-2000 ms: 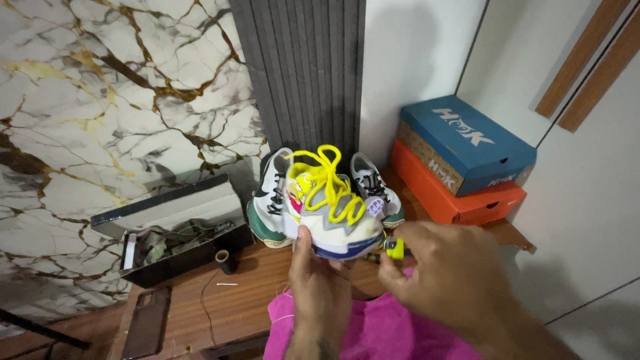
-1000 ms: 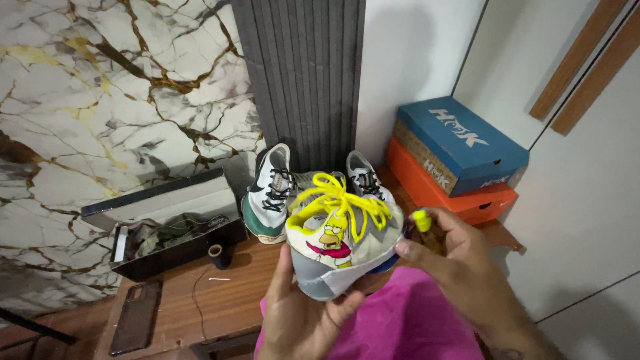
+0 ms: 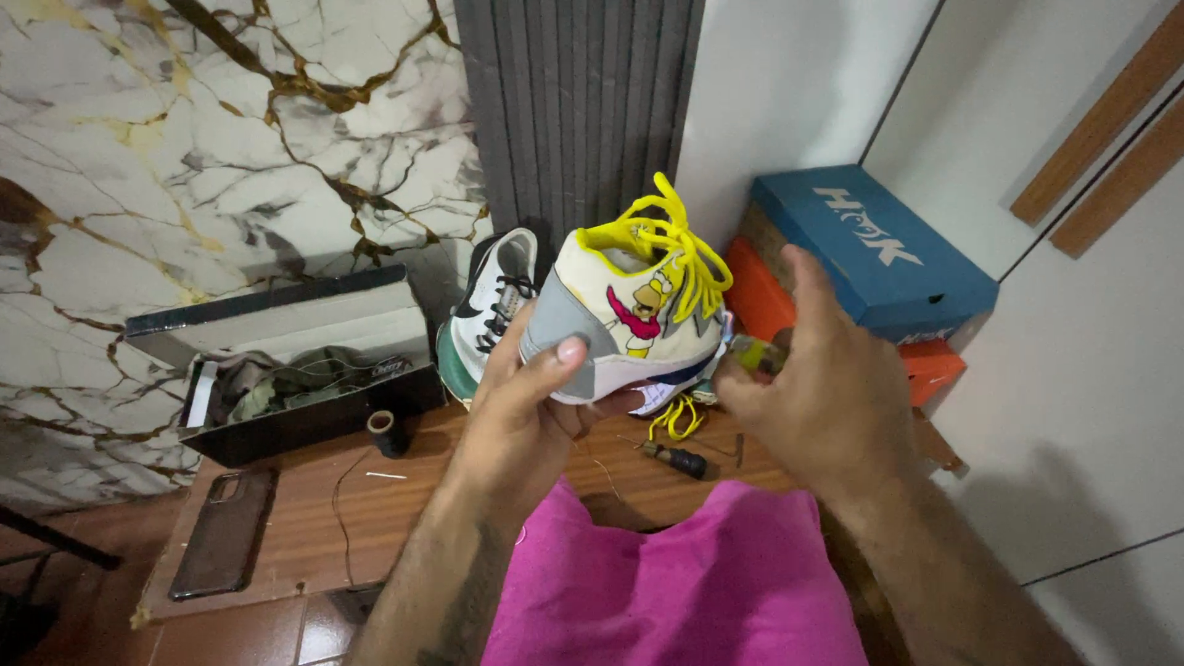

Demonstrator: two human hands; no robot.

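My left hand [image 3: 532, 393] grips the heel and sole of a cream and grey sneaker [image 3: 601, 301] with yellow laces and a cartoon figure on its side. The shoe is upright, its heel toward the left. At the toe end, my right hand [image 3: 814, 388] holds a small yellow-green object [image 3: 758, 354], blurred and partly hidden by the fingers. A white sneaker [image 3: 495, 310] with black laces and a green sole stands behind, to the left. Below the held shoe, yellow laces [image 3: 678, 421] of another shoe show, near a dark-handled tool [image 3: 677, 460].
An open black shoebox [image 3: 314, 416] with cloth inside stands left, near a black thread spool [image 3: 387, 435]. A clear phone case [image 3: 225, 534] lies on the wooden table [image 3: 305, 499]. At right, a blue shoebox [image 3: 879, 250] rests on an orange box [image 3: 930, 370]. Pink cloth [image 3: 666, 583] is in front.
The held sneaker has turned since the first frame, and its cartoon side and grey heel now show. My right hand has stayed near its toe end with the yellow-green object.
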